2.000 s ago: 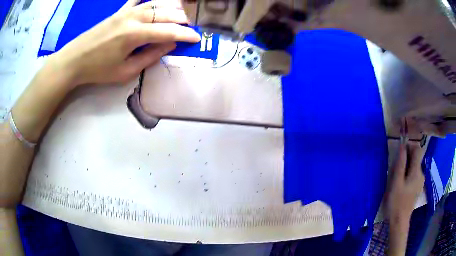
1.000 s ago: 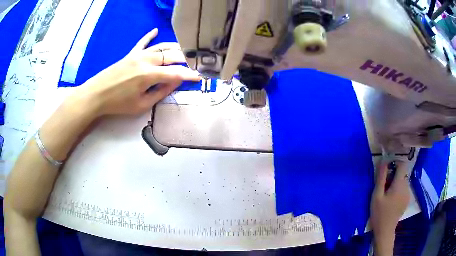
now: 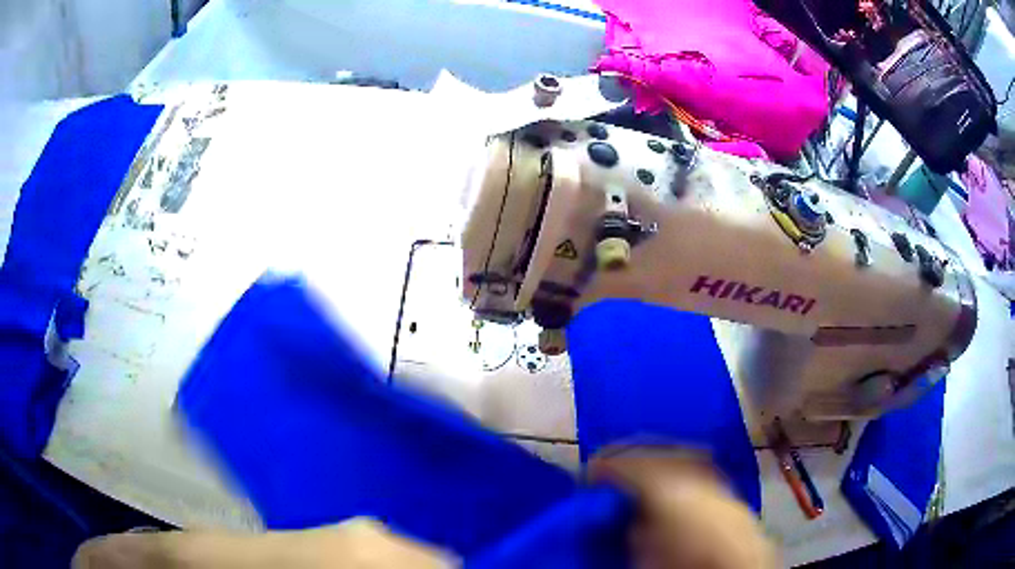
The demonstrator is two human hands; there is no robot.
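A blue cut panel is lifted and blurred in front of the sewing machine. My right hand, blurred at the bottom, grips the panel's right end. My left hand is blurred and cut off by the bottom edge, against the panel's lower edge; its fingers cannot be made out. The presser foot has no cloth under it. Stacked blue panels lie right of the needle under the machine arm, partly hidden by my right hand.
Slim orange-red and dark tools lie by the machine base. Folded blue pieces with pale bands lie at far right. More blue pieces lie along the far left table edge. Pink cloth and a black bag are behind the machine.
The blue panel has left the presser foot and come towards me. My left hand has dropped to the bottom edge. My right hand has moved left from the machine base onto the panel. The view has tilted up.
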